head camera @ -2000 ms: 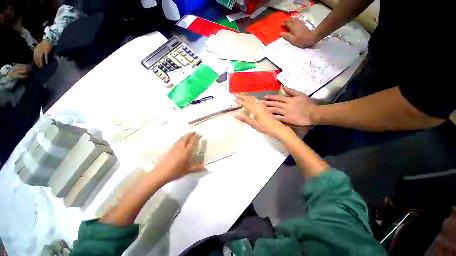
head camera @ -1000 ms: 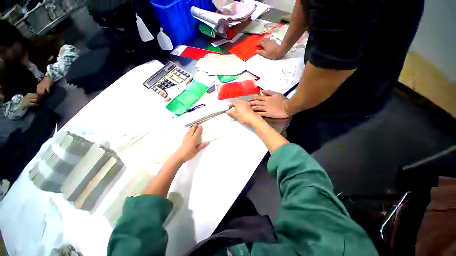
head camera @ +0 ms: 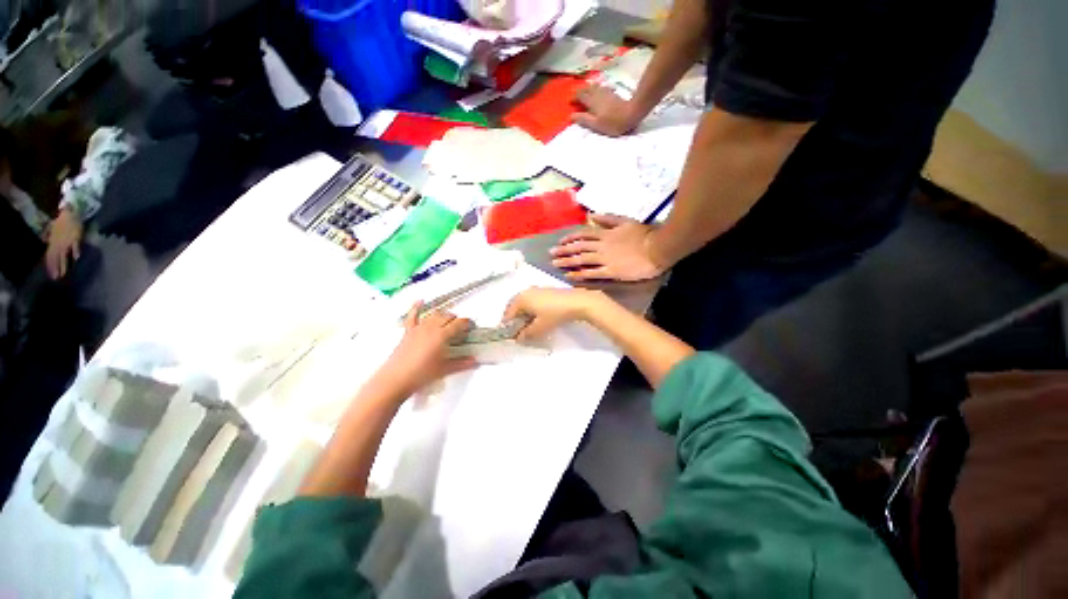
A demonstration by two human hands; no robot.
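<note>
My left hand (head camera: pixel 436 348) and my right hand (head camera: pixel 548 311) hold the two ends of a small bundle of grey-beige strips (head camera: pixel 490 335) low over the white paper on the table (head camera: pixel 515 410). My left fingers are at its left end, my right fingers at its right end. The exact number of strips cannot be told. A thin edge of other strips (head camera: pixel 466 290) lies just beyond my hands. Faint pale loose strips (head camera: pixel 287 357) lie left of my left hand.
Tall grey stacks (head camera: pixel 176 468) stand at the left. Beyond my hands lie a pen (head camera: pixel 429 273), green piece (head camera: pixel 410 245), calculator (head camera: pixel 351 205) and red piece (head camera: pixel 533 217). Another person's hand (head camera: pixel 609 249) rests at the table edge beside my right hand; their other hand lies farther back.
My hands have drawn back from the far strips, closer together, and now hold a small bundle between them. My right hand has moved away from the other person's hand. The view has shifted slightly.
</note>
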